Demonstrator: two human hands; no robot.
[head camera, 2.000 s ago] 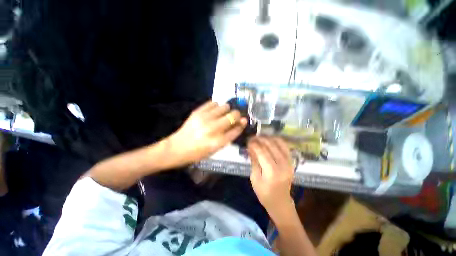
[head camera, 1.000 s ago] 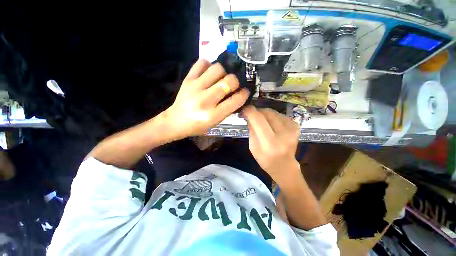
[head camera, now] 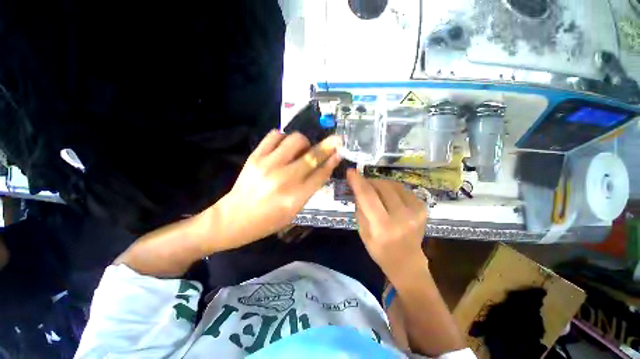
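A large black garment (head camera: pixel 154 91) fills the left and reaches to the sewing machine (head camera: pixel 484 42). My left hand (head camera: pixel 270 182) lies on its black edge beside the clear guard (head camera: pixel 361 137), fingertips pressing the cloth. My right hand (head camera: pixel 389 217) is just to the right, fingertips pinched at the cloth edge in front of the guard. The two hands' fingertips are close together. The needle area is partly hidden by the guard and my fingers.
A yellow-and-black strip (head camera: pixel 421 177) and two grey tubes (head camera: pixel 485 140) stand right of the guard. The lit control panel (head camera: pixel 579 126) and a white roll (head camera: pixel 606 186) are at the right. A cardboard box (head camera: pixel 516 280) with black scraps is below the table.
The view has shifted, so the machine sits lower in the picture than one second ago. A dark cloth fold now shows above my left fingers. Both hands stay at the cloth edge.
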